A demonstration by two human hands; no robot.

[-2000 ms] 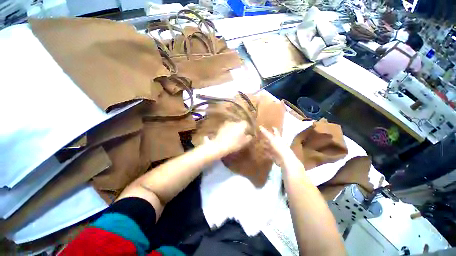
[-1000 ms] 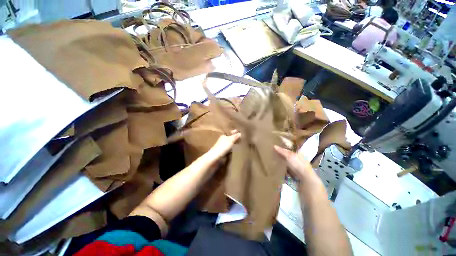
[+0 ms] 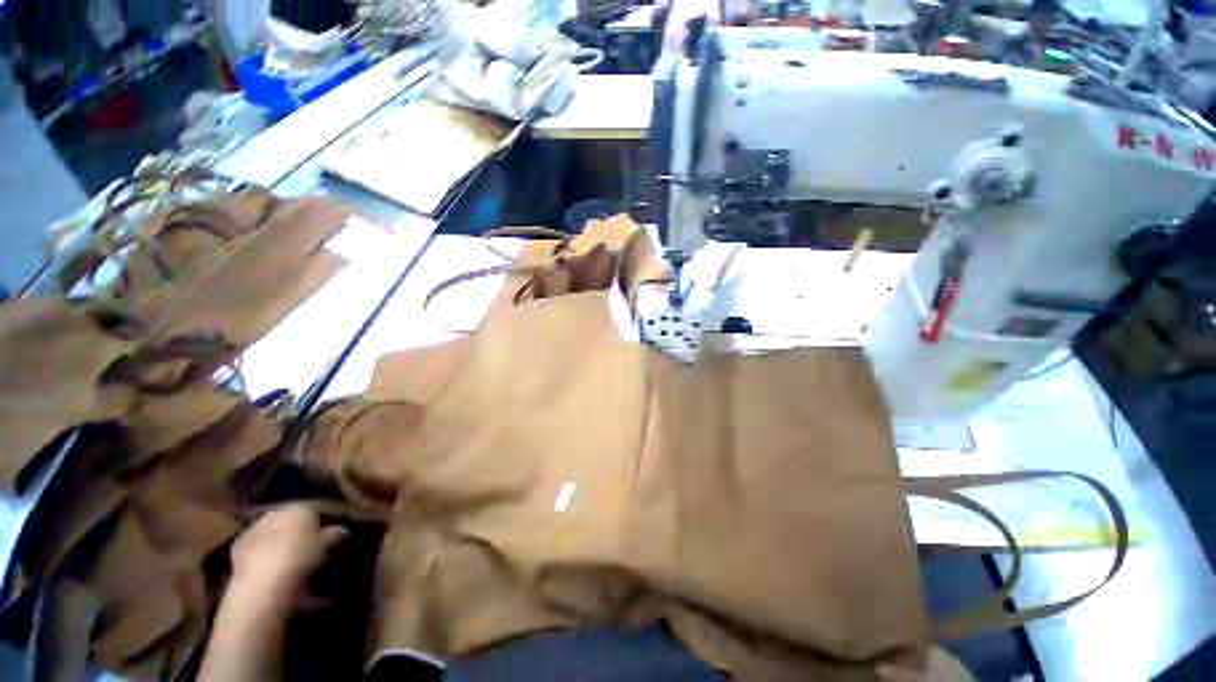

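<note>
A brown bag panel (image 3: 560, 440) lies spread in front of me, with a straight center seam and a small pale label (image 3: 566, 497). Its upper edge reaches the perforated metal bed (image 3: 674, 333) under the sewing machine head. A brown handle (image 3: 1114, 520) loops out from its right side; another thin loop (image 3: 350, 453) stands at its left. My left hand (image 3: 280, 553) is left of the panel, beside a brown strap; its grip is unclear. My right hand (image 3: 950, 670) is at the panel's lower right corner, mostly cut off by the bottom edge.
The white sewing machine (image 3: 827, 133) stands at the upper right, with a red-handled lever (image 3: 942, 309) on its pillar. Brown pieces (image 3: 160, 533) with handles are heaped at the left. A flat beige piece (image 3: 420, 157) and a white bundle (image 3: 500, 60) lie at the back.
The view has turned right to the sewing machine. The brown piece held up between both hands is now spread out by the machine bed. My hands have moved apart, to its left and lower right.
</note>
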